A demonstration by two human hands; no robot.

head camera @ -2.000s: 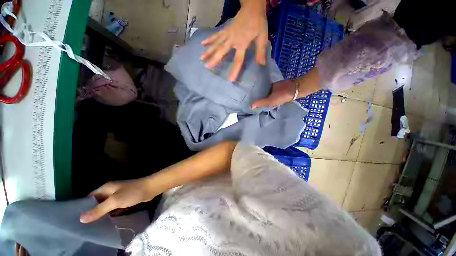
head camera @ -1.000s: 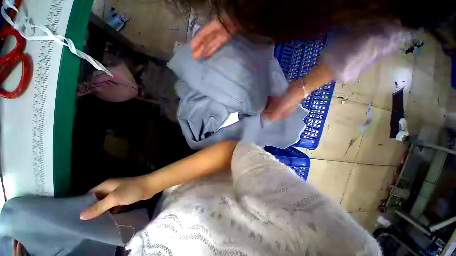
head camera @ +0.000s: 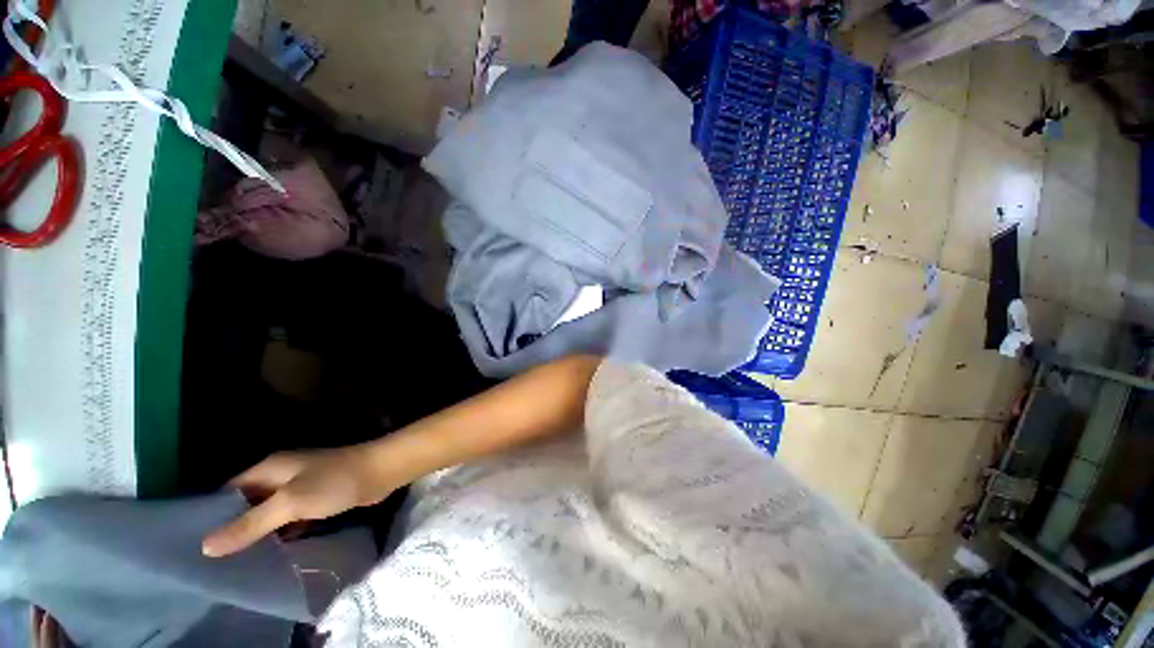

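A grey garment panel hangs over the front edge of the white table at the lower left. My right hand is on its right end, back of the hand up, with the cloth between thumb and fingers. A small part of my left hand shows under the cloth at the bottom left corner; the rest is hidden or cut off. A heap of grey cut pieces lies against a blue crate, its top piece showing a narrow rectangular welt or strip. A white patch shows in its folds.
Red-handled scissors and a twisted white cord lie on the green-edged table. A blue slotted crate stands on the tiled floor, with scraps around it. A pinkish bundle is under the table. Metal stands are at the right.
The other person's hands, which were smoothing the grey heap, have left the view, and so has the head that leaned in. The heap's top piece has shifted and is uncovered. My right hand has stayed in place.
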